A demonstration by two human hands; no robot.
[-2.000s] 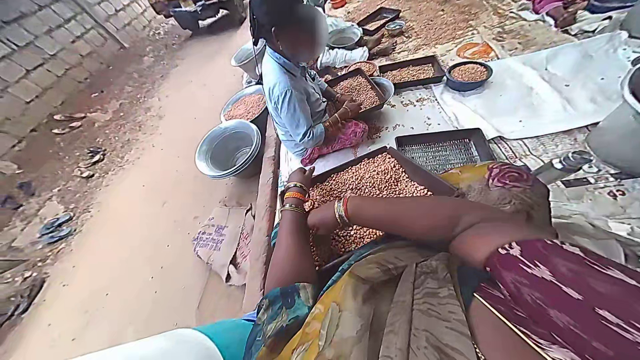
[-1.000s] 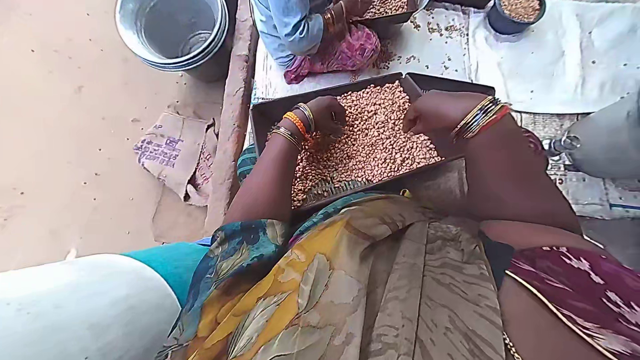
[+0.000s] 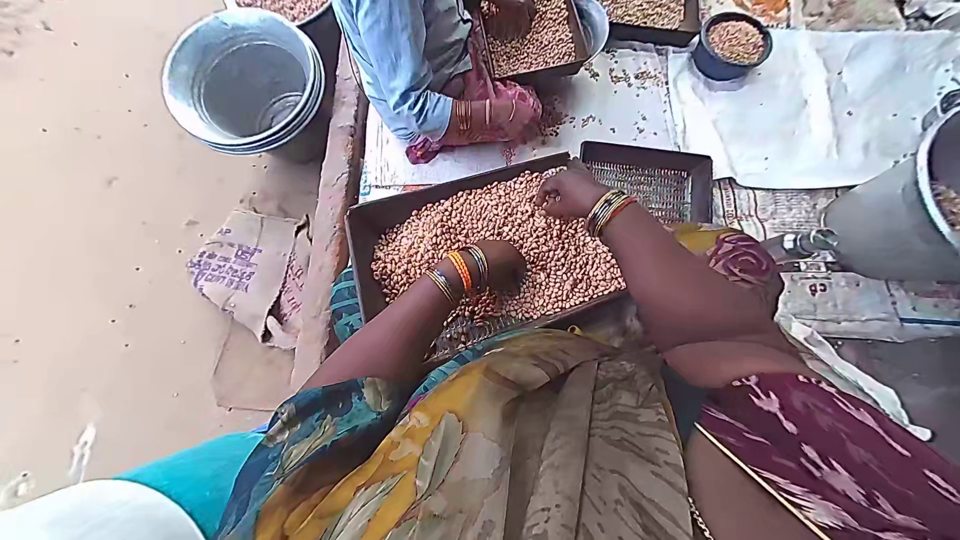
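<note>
A dark rectangular tray with a mesh bottom [image 3: 360, 247] rests at my lap, filled with a layer of shelled peanuts [image 3: 465, 217]. My left hand [image 3: 501, 266] lies on the peanuts near the middle of the tray, its fingers curled and partly hidden. Over the far right part of the tray is my right hand [image 3: 568, 191], fingers bent towards the thumb; whether a nut is between them I cannot tell. Part of the mesh shows at the tray's near edge. Bangles circle both wrists.
An unfilled mesh tray [image 3: 701, 187] lies beyond my right forearm. Ahead, a co-worker's arm [image 3: 487, 120] is beside another nut tray [image 3: 581, 60]. Stacked metal tubs [image 3: 315, 90] stand left, past a stone edge [image 3: 341, 165]. A dark bowl of nuts [image 3: 705, 60] and a metal pot [image 3: 877, 217] are right.
My left hand has moved from the tray's left part towards its middle. My right hand, at the tray's right side a second ago, is now over its far part. The view has shifted.
</note>
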